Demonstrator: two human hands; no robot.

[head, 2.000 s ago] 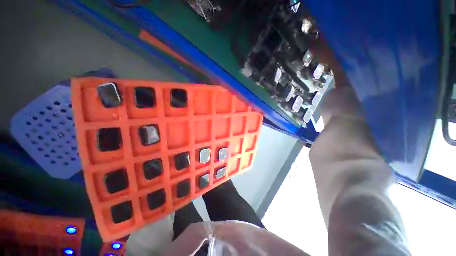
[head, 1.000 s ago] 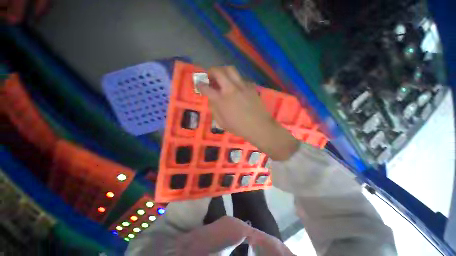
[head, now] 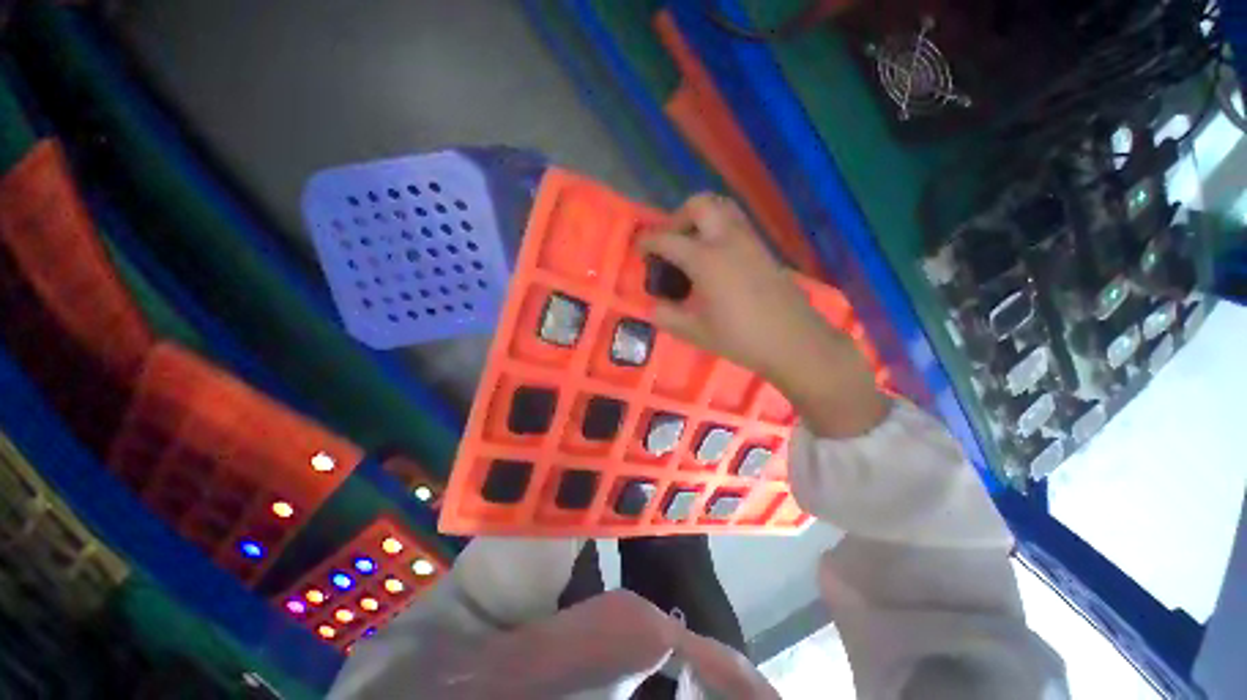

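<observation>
The orange-red compartment tray is tilted in front of my body. Several square watch bodies, dark or silver like this one, sit in its lower rows. The top-left pocket is empty. My right hand is over the top row, with thumb and fingers pinching a dark watch body. Pockets under the hand and wrist are partly hidden. My left hand is not visible; only its pale sleeve shows below the tray's lower left edge.
A purple perforated stool or basket stands behind the tray. A blue rack edge runs close on the right, with units clustered on the green shelf. At lower left are trays with coloured lights on another rack.
My right arm has come from the right-hand shelf to the tray. The unit in the top-left pocket, pinched one second ago, is gone from there; the hand is now further right.
</observation>
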